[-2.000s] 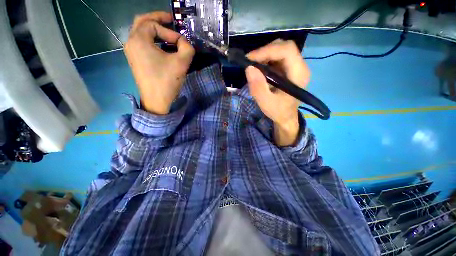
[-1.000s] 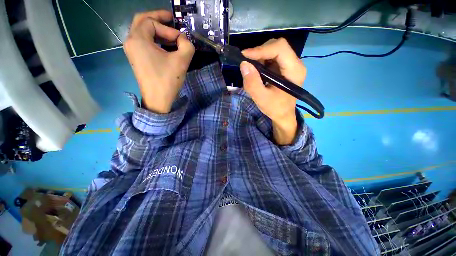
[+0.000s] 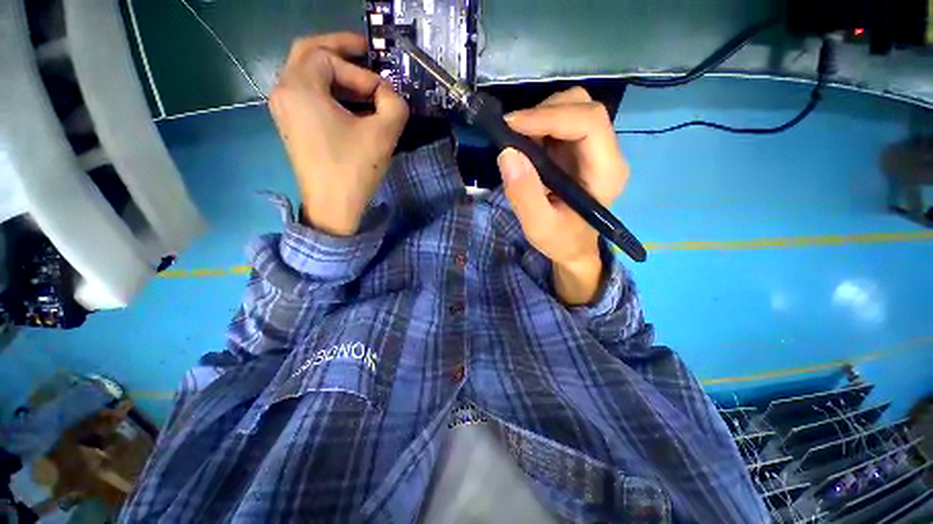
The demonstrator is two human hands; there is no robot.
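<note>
A dark circuit board (image 3: 442, 46) with white and silver parts lies at the top centre, cut off by the picture's top edge. My right hand (image 3: 568, 184) holds the black handle of a soldering iron (image 3: 552, 174). Its metal tip points up and left over the board's left part. My left hand (image 3: 338, 133) is at the board's lower left edge, thumb and forefinger pinched together. A very thin solder wire (image 3: 227, 51) runs from the upper left to this hand. Its end at the fingertips is too small to make out.
Pale curved rack shelves (image 3: 87, 154) stand at the left, with a dark device unit (image 3: 41, 287) beside them. A black station (image 3: 859, 23) with a red light and cables is at the upper right. A board rack (image 3: 829, 440) is at lower right, cardboard (image 3: 97, 450) at lower left.
The iron's tip has moved up across the board, away from my left fingertips, and its handle is angled more steeply. The board and my left hand appear slightly further right and lower.
</note>
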